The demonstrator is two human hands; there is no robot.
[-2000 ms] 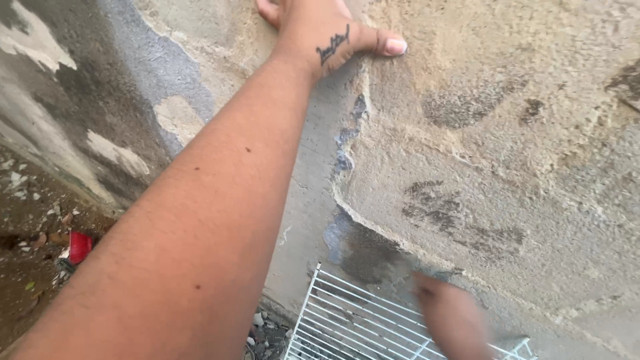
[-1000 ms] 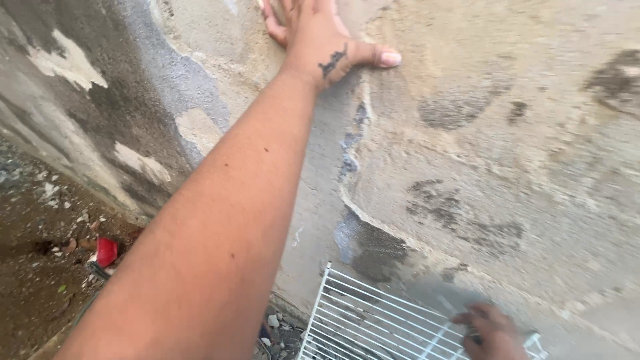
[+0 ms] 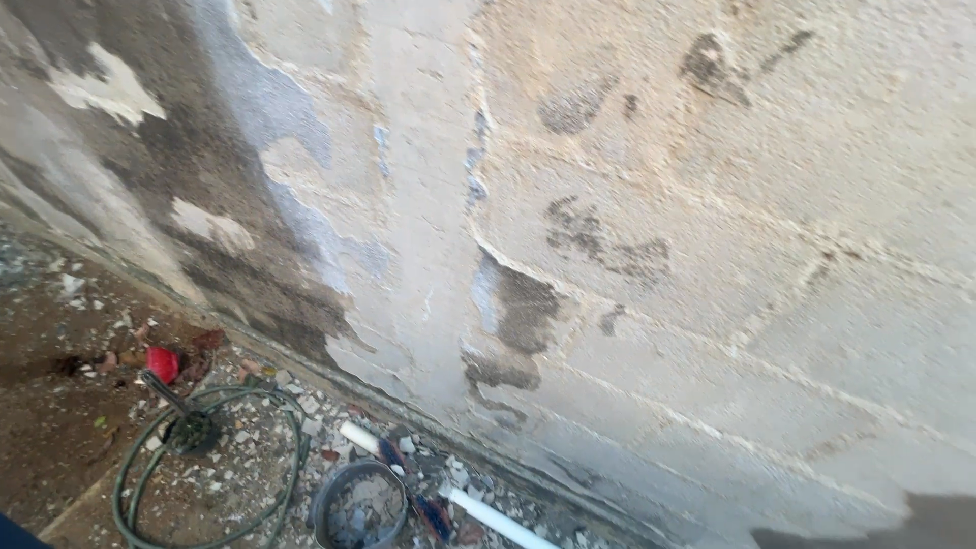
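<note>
Neither of my hands shows in the head view now, so what they hold is hidden. A block wall [image 3: 732,229] with patchy, peeling paint and raised mortar lines fills most of the view. Dark patches mark its surface, one of them low near the middle. At the wall's foot lie a coiled green hose [image 3: 126,488], a round grey container [image 3: 322,496] with flakes inside, and a white pipe [image 3: 496,520].
Paint flakes and rubble [image 3: 229,473] cover the brown ground beside the wall. A red object [image 3: 162,364] lies at the left, close to a dark-handled tool [image 3: 164,393]. A narrow ledge [image 3: 305,362] runs along the wall's base.
Both hands and the white wire rack have gone out of view. Earlier, one hand was against the wall and the other was at the rack. More ground shows now.
</note>
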